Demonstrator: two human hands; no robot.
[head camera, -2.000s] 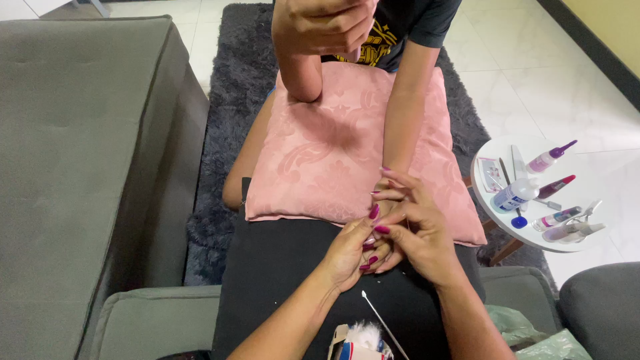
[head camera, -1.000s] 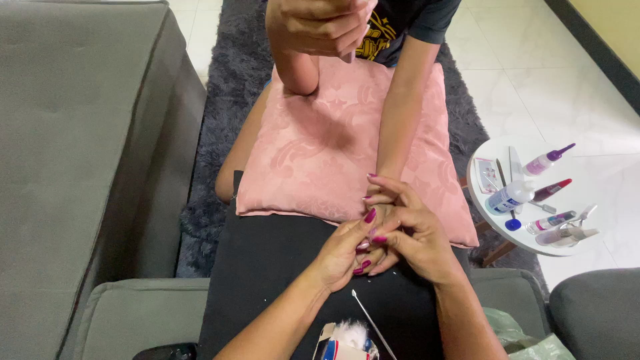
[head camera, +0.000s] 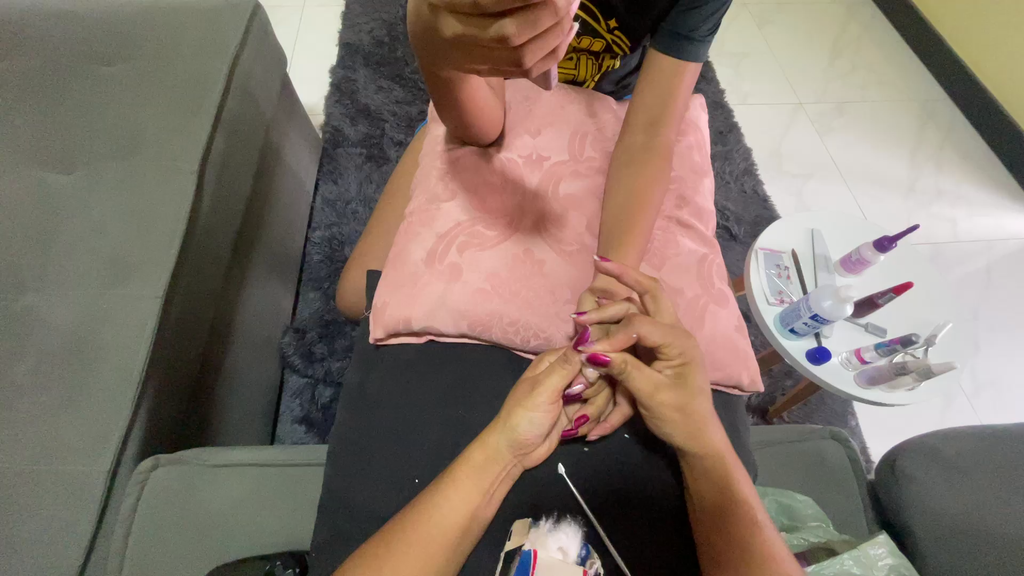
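My left hand (head camera: 540, 412) is closed around the fingers of another person's hand (head camera: 612, 404), at the near edge of a pink patterned cushion (head camera: 496, 240). From the right, my right hand (head camera: 660, 368) pinches with thumb and index finger at one fingertip of that hand; whether something small sits between them cannot be told. Both my hands have magenta nails. A thin metal cuticle tool (head camera: 590, 516) lies on the black cloth (head camera: 424, 424) below them, beside an opened carton of white cotton (head camera: 558, 540).
A round white side table (head camera: 768, 248) at the right holds several bottles, a nail file (head camera: 821, 256) and small tools. The other person's raised hand (head camera: 504, 36) is above the cushion. Grey sofa parts (head camera: 104, 200) flank the left, and a translucent plastic bag (head camera: 800, 520) lies lower right.
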